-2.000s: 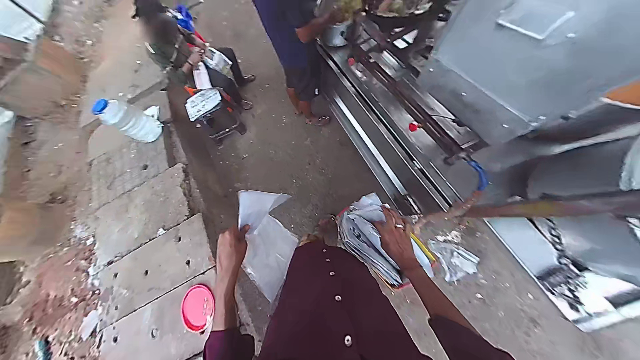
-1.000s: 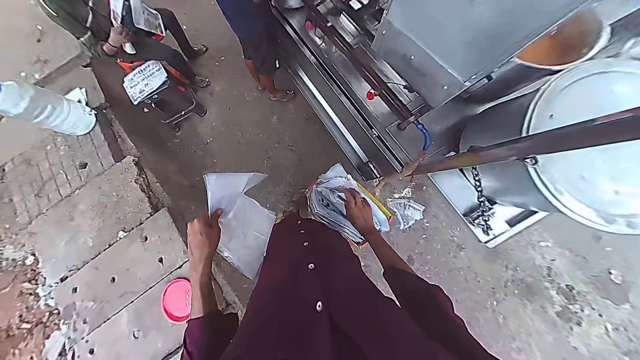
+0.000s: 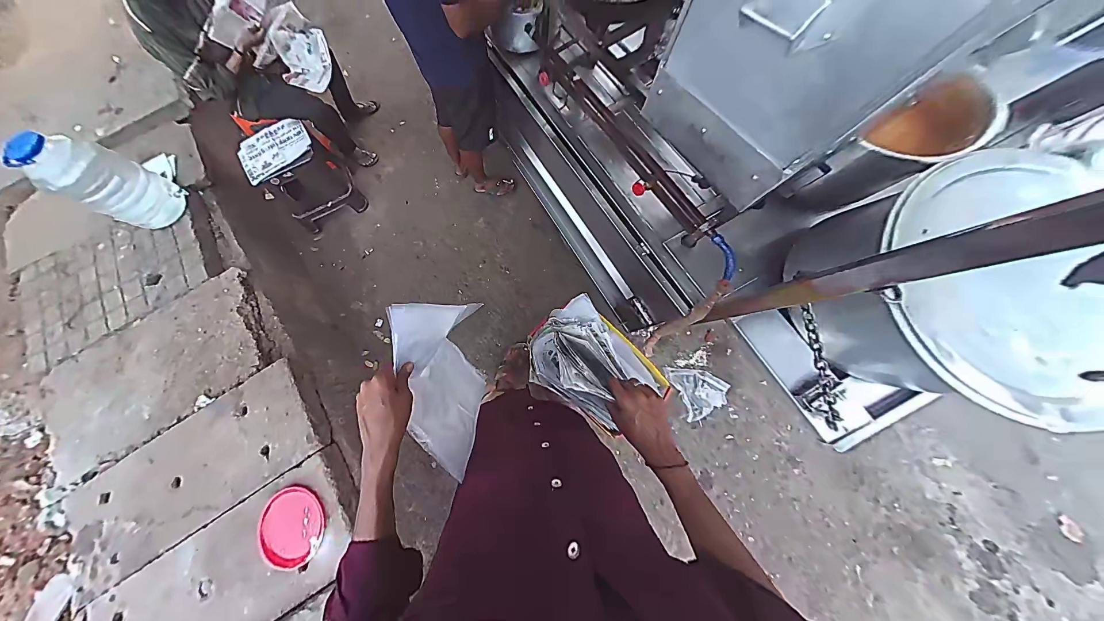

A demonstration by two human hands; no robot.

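Note:
My left hand pinches thin whitish sheets, paper or plastic, by their left edge; they hang open with a folded upper corner. My right hand rests on a stack of folded newspapers with a yellow and red edge, its fingers gripping the stack's lower right side. Just right of that stack a crumpled clear plastic piece lies on the ground. Both hands are apart, on either side of the maroon buttoned shirt I wear.
A steel cooking stall with pipes and a large lidded pot stands at right. One person sits upper left beside newspapers on a stool; another stands at the stall. Left are a water bottle, pink lid and stone slabs.
The seated person's papers have shifted and spread. My hands keep their holds on the sheets and the newspaper stack. The view has swung about.

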